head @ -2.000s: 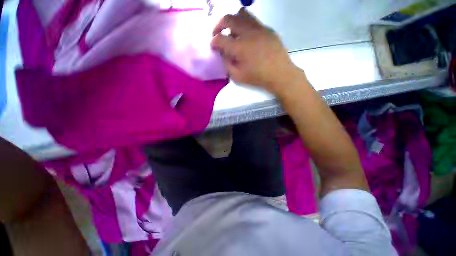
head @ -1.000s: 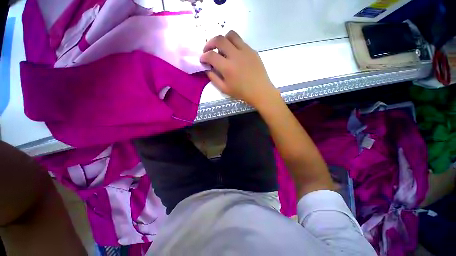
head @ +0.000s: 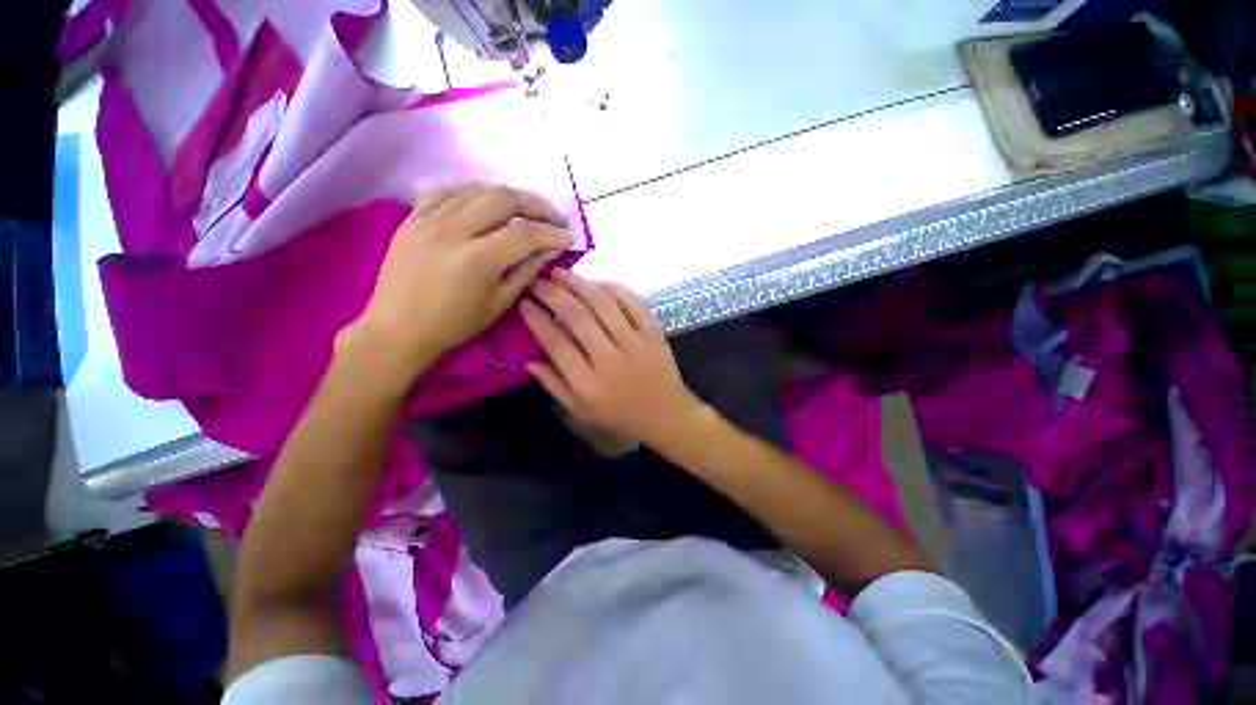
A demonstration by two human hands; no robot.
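Note:
A garment panel [head: 248, 317], bright magenta on one face and pale pink-lilac on the other, lies on the white sewing table and hangs over its front edge. My left hand [head: 468, 262] lies on the panel near its right corner, fingertips pinching the edge. My right hand [head: 592, 344] is just below and right of it, fingers on the same magenta edge, fingertips nearly meeting the left ones. What lies under the fingers is hidden. The sewing machine's needle area [head: 530, 76] and a blue knob [head: 566, 39] are above the hands.
A phone [head: 1081, 83] lies on a beige tray [head: 1006, 117] at the right. A measuring strip [head: 937, 241] runs along the table's front edge. Magenta and pale work pieces [head: 1102, 400] are heaped at the lower right; more pieces [head: 413, 606] hang below the table at left.
My left hand has come into view onto the panel. My right hand has moved down to the panel's corner beside it. More of the machine head now shows at the top.

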